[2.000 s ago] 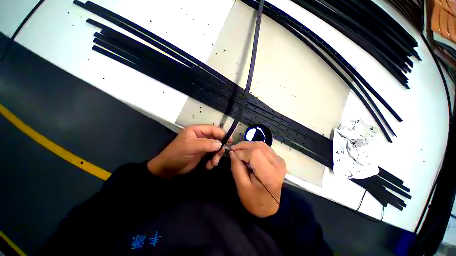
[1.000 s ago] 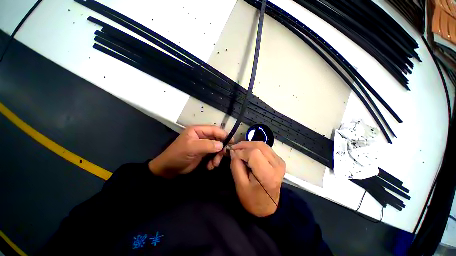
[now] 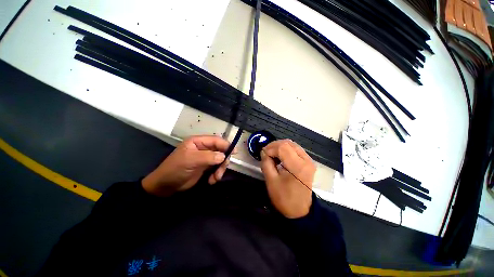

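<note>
My left hand (image 3: 190,163) holds the near end of a long narrow black strap (image 3: 254,57), which runs away across the board. My right hand (image 3: 290,176) holds a very thin dark applicator (image 3: 295,177) pen-like, with its fingertips at the rim of a round black pot (image 3: 260,144). The applicator's tip is hidden by the fingers and pot. Dark glossy liquid with a white reflection shows in the pot. A flat bundle of black straps (image 3: 179,81) lies across the beige-grey board (image 3: 309,100) under the held strap.
A crumpled white rag with black smears (image 3: 365,151) lies on the bundle at the right. Loose curved straps (image 3: 346,73) and a larger strap stack (image 3: 379,32) lie beyond. Orange-brown panels (image 3: 467,19) are at the far right. The white table's near edge (image 3: 122,121) runs beside my hands.
My right hand has moved right, away from the strap end to the pot. My left hand still holds the strap. The whole view has shifted, so the table things sit further left.
</note>
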